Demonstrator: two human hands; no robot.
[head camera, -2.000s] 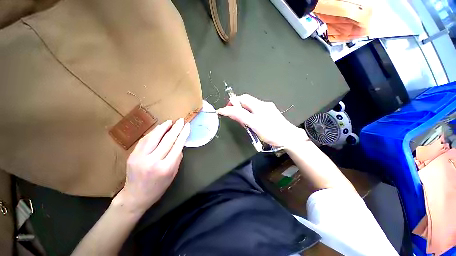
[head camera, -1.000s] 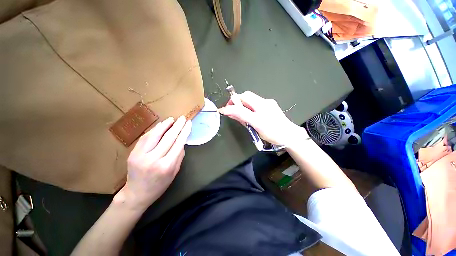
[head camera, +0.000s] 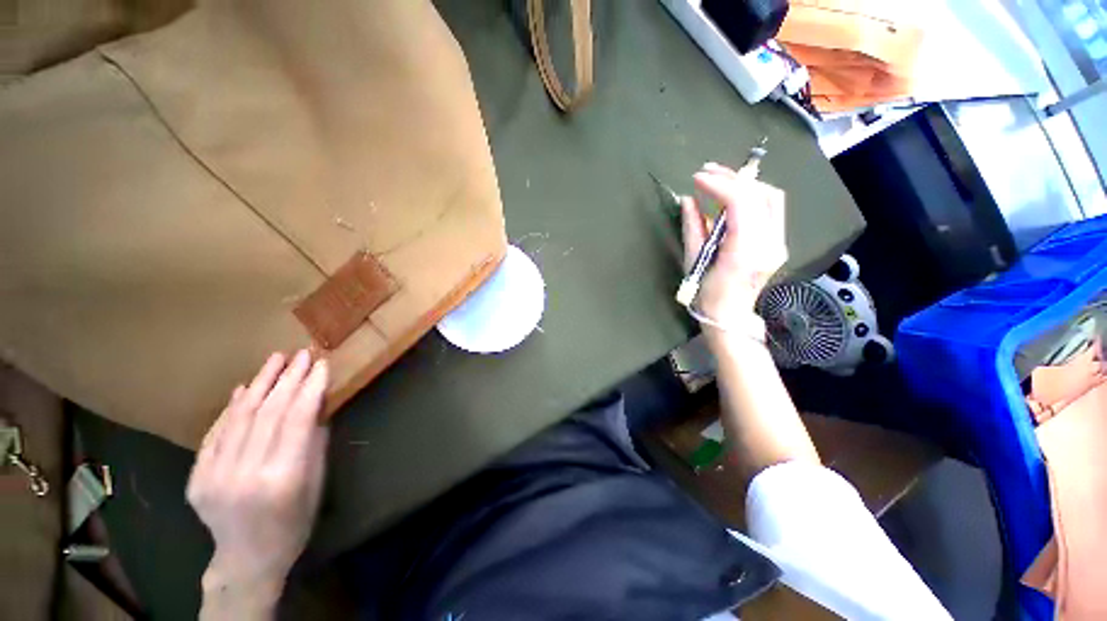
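The tan-brown canvas bag body lies over the left of the table. A stitched reddish-brown leather patch sits near its corner, and leather trim runs along its edge. A round white disc lies partly under that corner. My left hand lies flat on the bag edge below the patch, fingers extended, thumb hidden. My right hand is raised right of the bag and holds a slim pen-like tool. A thin dark tip also shows beside its fingers; what it belongs to is unclear.
The dark green table bears a narrow brown strap loop and a white power strip. Orange leather pieces lie behind. A panda-shaped fan and a blue crate stand at right. A dark apron meets the table's front edge.
My left hand has slid down-left along the bag edge, uncovering more trim. My right hand has moved up and right, away from the disc, and the pen-like tool has turned in it.
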